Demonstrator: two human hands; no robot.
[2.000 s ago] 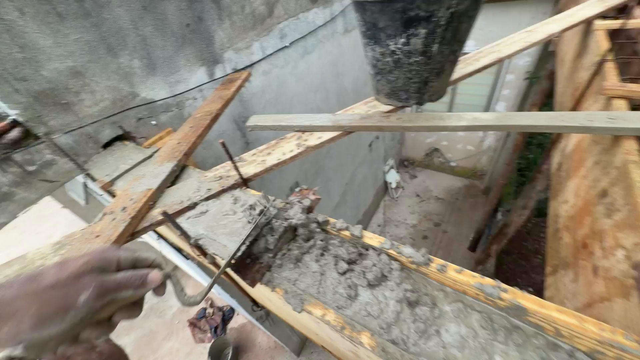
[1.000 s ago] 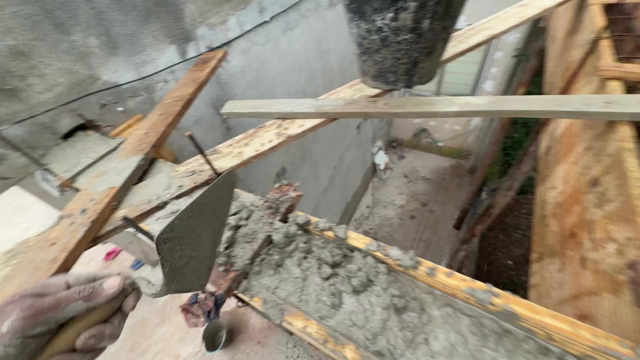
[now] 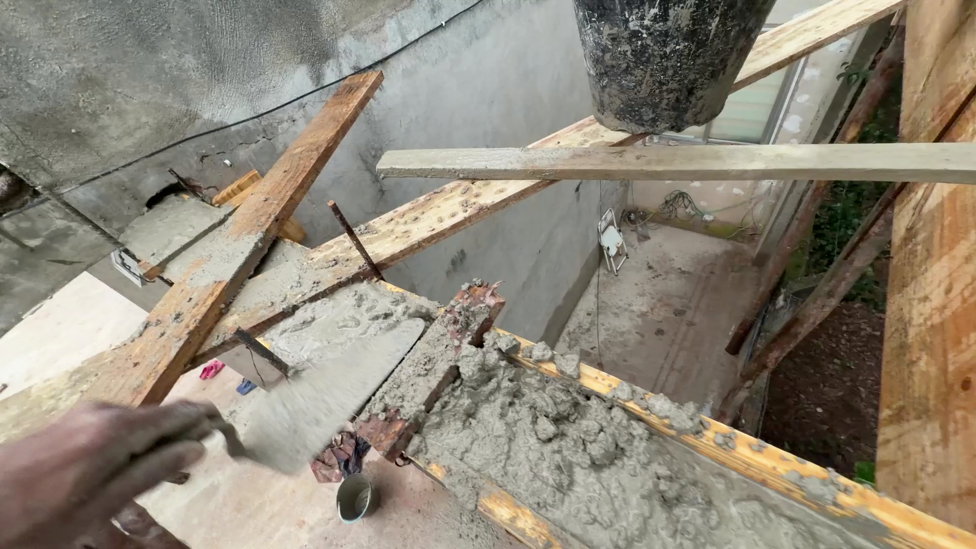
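My left hand [image 3: 114, 465], blurred at the lower left, is closed around the handle of a pointing or bricklaying trowel; the grip is mostly hidden. The trowel's blade [image 3: 328, 396], also blurred, lies over wet mortar [image 3: 351, 305] on the left of a short mortar-coated wooden crosspiece [image 3: 427, 374]. To the right of that crosspiece, rough wet concrete [image 3: 564, 450] fills a narrow channel between yellow-edged form boards [image 3: 732, 435]. A rusty rebar end [image 3: 354, 240] stands beside the smoother mortar, and another [image 3: 261, 351] is near the blade. My right hand is not in view.
A mortar-stained black bucket [image 3: 667, 61] is above crossing planks at the top. A grey plank [image 3: 671, 162] spans rightward; a brown plank [image 3: 259, 221] crosses at left. Far below are a folding chair or stepladder [image 3: 611, 240] and a small pail [image 3: 356, 497]. A rough wall [image 3: 488, 84] stands behind.
The trowel blade was raised and steeply tilted one second ago; now it is lower, over the mortar left of the crosspiece. The trowel has stayed in my left hand.
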